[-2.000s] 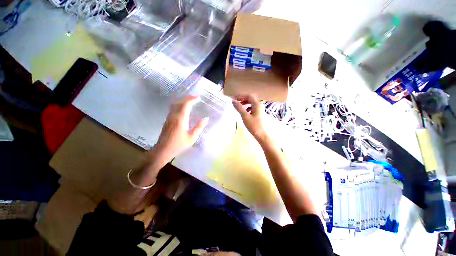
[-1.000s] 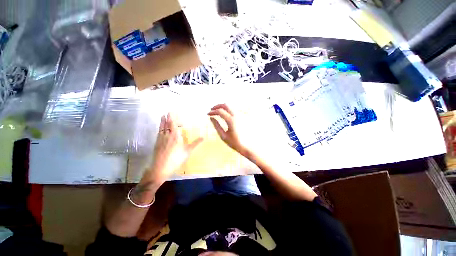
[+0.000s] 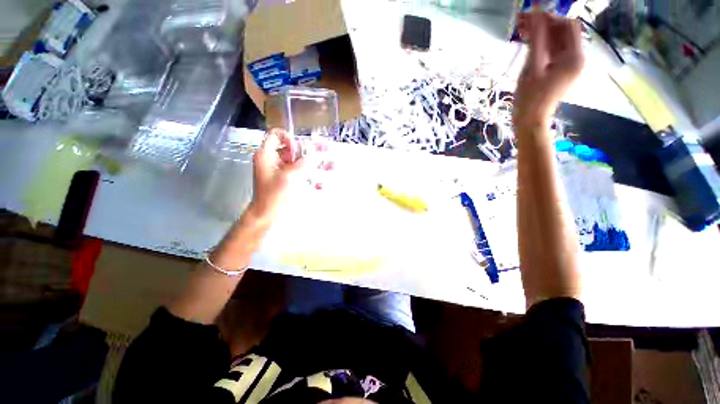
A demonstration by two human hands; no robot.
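Observation:
My left hand [image 3: 286,162] holds a clear plastic insert [image 3: 313,114] upright above the white table, in front of the brown carton. My right hand [image 3: 550,55] is raised at the upper right, blurred, near the back of the table; whether it holds anything cannot be told. A heap of loose white cables [image 3: 422,110] lies at the back centre. A small yellow piece [image 3: 403,199] lies right of my left hand. A pale-yellow sheet [image 3: 339,261] lies at the front edge. White-and-blue retail boxes [image 3: 588,197] lie at the right, partly hidden by my right forearm.
An open brown carton [image 3: 294,24] with blue-ended boxes inside stands at the back. Stacked clear inserts [image 3: 178,118] lie left of it. A dark phone-like object [image 3: 79,207] lies at the left front edge. A small dark rectangular object [image 3: 416,32] lies at the back. A dark blue box [image 3: 679,177] is far right.
My left hand has risen and now holds a clear insert. My right hand has moved from the table's middle far out to the upper right. The small yellow piece now shows on the table.

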